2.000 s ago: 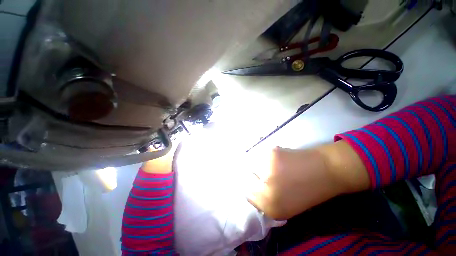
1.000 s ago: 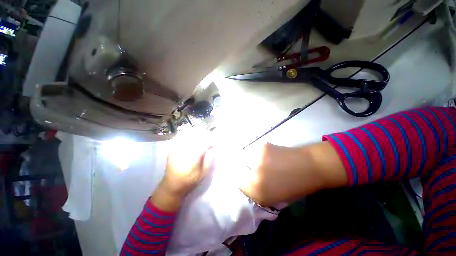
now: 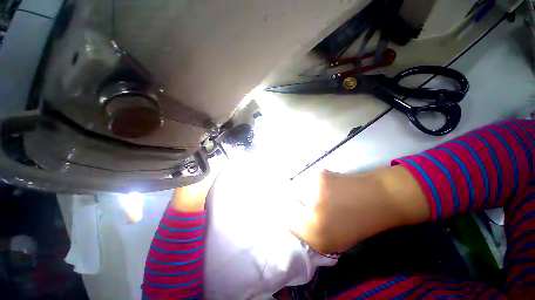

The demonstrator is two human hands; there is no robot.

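Note:
A white fabric piece point(image 3: 234, 263) lies under the machine head point(image 3: 193, 53), washed out by glare near the presser foot point(image 3: 216, 146). A thin dark line shows at its edge below my right hand. My right hand point(image 3: 346, 208) is curled on the fabric right of the needle area, its fingers lost in glare; whether it grips the cloth cannot be told. My left hand point(image 3: 195, 194) is mostly hidden behind the machine head, with only the wrist part showing at the fabric's left side.
Black tailor's shears point(image 3: 375, 88) lie right of the needle, beside a red-brown small tool point(image 3: 381, 58). A bright lamp point(image 3: 132, 202) glows at the left below the head. A white fabric strip point(image 3: 85, 234) lies at the left table edge. Dark objects lie at the back.
Compared with one second ago, my left hand has gone forward behind the machine head, where its fingers no longer show. The view has shifted slightly. My right hand stays on the fabric.

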